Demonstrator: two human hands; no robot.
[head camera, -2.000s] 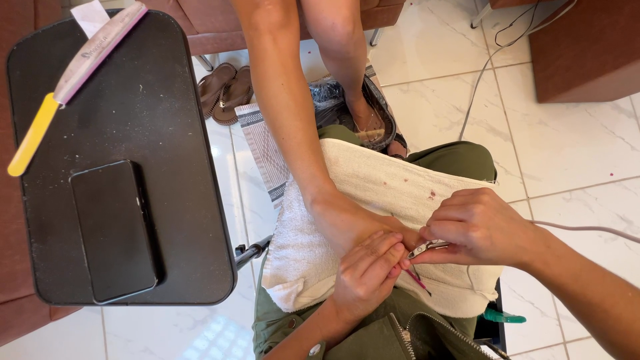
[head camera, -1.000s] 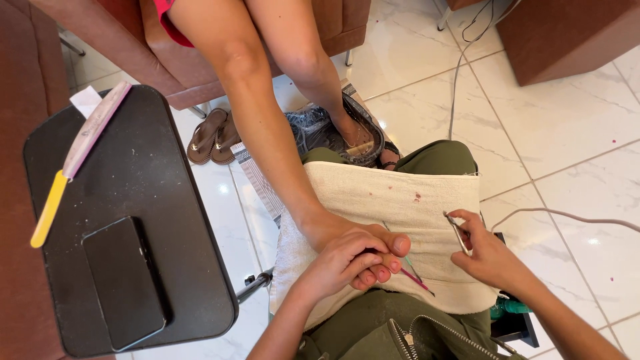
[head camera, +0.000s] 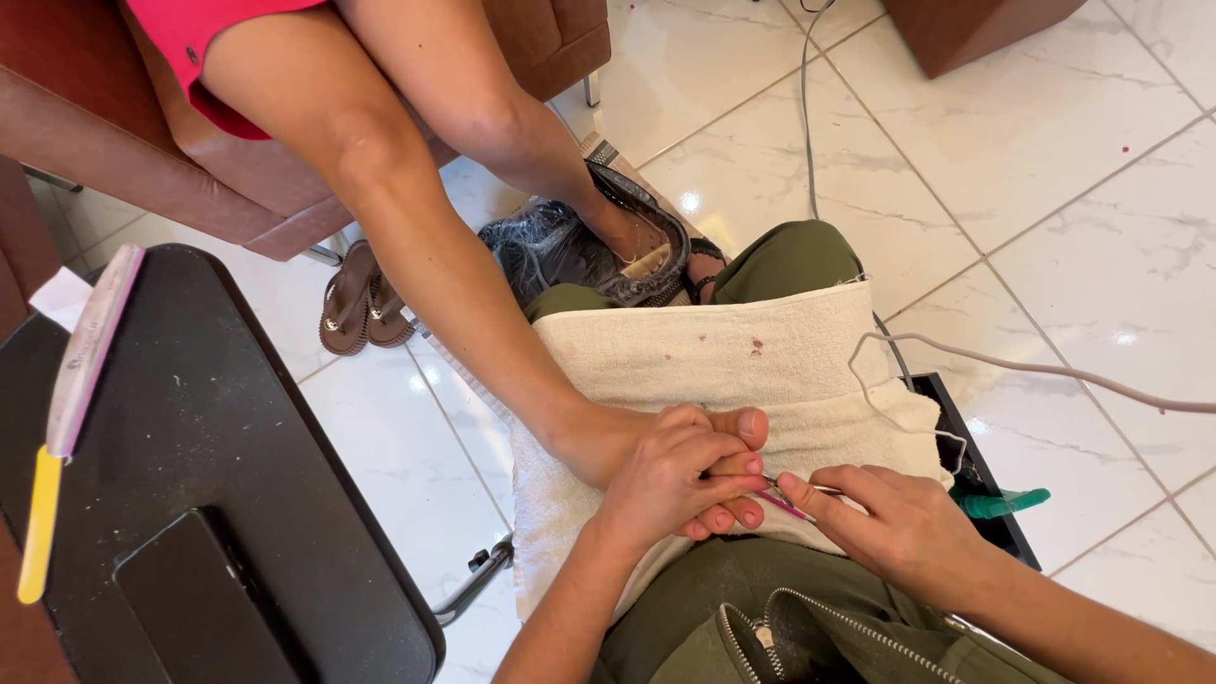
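Observation:
Another person's foot (head camera: 594, 439) rests on a cream towel (head camera: 807, 332) spread over my lap. Around its toes my left hand (head camera: 670, 470) is closed, with my fingers on the toe next to the big toe. My right hand (head camera: 879, 527) grips a small metal cuticle nipper (head camera: 826, 490), its tip close to that toe at my left fingertips. A thin tool with a pink handle (head camera: 784, 505) lies on the towel just below the nipper, partly hidden by my right hand. Reddish specks mark the towel.
At left, a black tray table (head camera: 285, 456) holds a dark phone-like slab (head camera: 204, 598), a pink nail file (head camera: 95, 351) and a yellow file (head camera: 40, 527). Beyond are brown flip-flops (head camera: 347, 304) and a plastic-lined basin (head camera: 541, 242) with the other foot. A cable (head camera: 1064, 369) reaches a black container (head camera: 1012, 546) at right.
My right hand, held apart from the foot one second ago, has moved left with the nipper to the toes. My left hand still holds the foot. The view has shifted.

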